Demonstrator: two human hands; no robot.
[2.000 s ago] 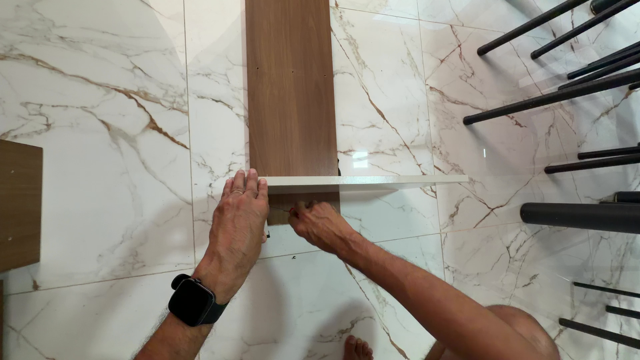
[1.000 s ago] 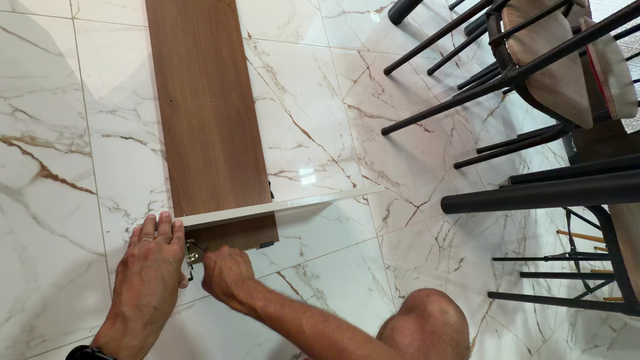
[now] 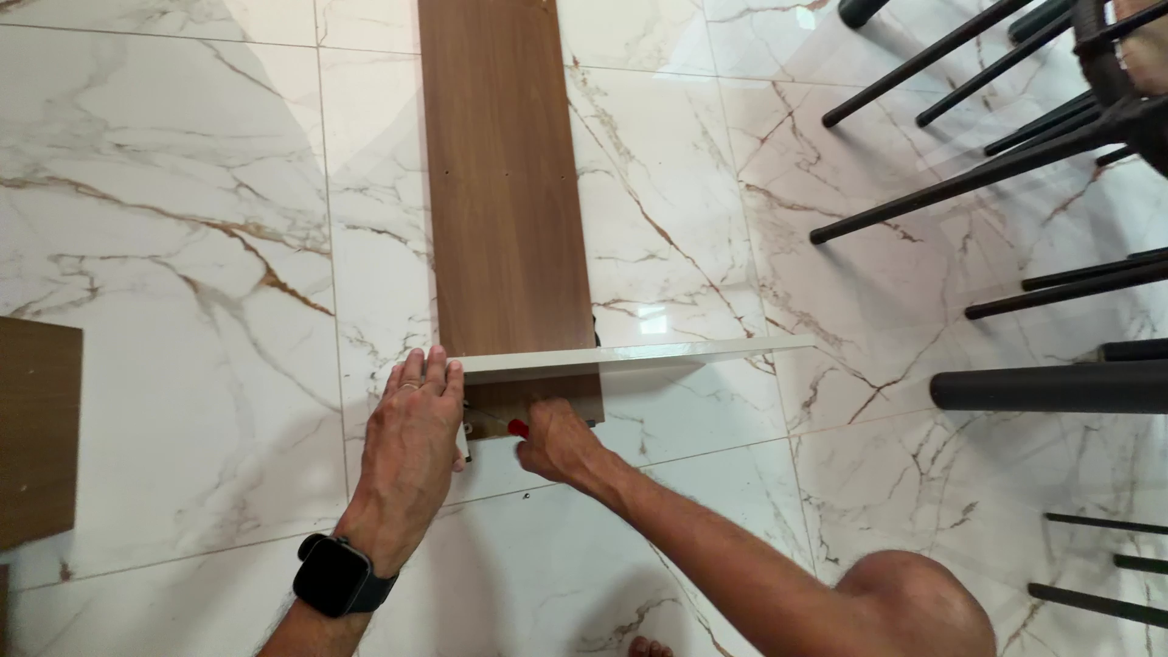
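A long brown wood-grain board (image 3: 506, 201) lies on the marble-look floor, with a white panel (image 3: 630, 351) standing on edge across it near its lower end. My left hand (image 3: 415, 429), a ring on one finger and a black smartwatch at the wrist, presses on the panel's left end. My right hand (image 3: 561, 443) grips a screwdriver with a red handle (image 3: 518, 428); its thin shaft points left to small metal hardware (image 3: 467, 427) by the panel's left end. The tip's exact contact cannot be made out.
Black metal chair or stool legs (image 3: 949, 192) spread over the right side, with a thick dark leg (image 3: 1049, 391) lower down. Another brown board (image 3: 38, 433) is at the left edge. A tiny dark object (image 3: 526, 495) lies on the floor below the board. My bare knee is at lower right.
The view has swung about and come back. The red screwdriver handle shows now beside my right hand, which stays near the hardware. My left hand keeps its place on the panel's end.
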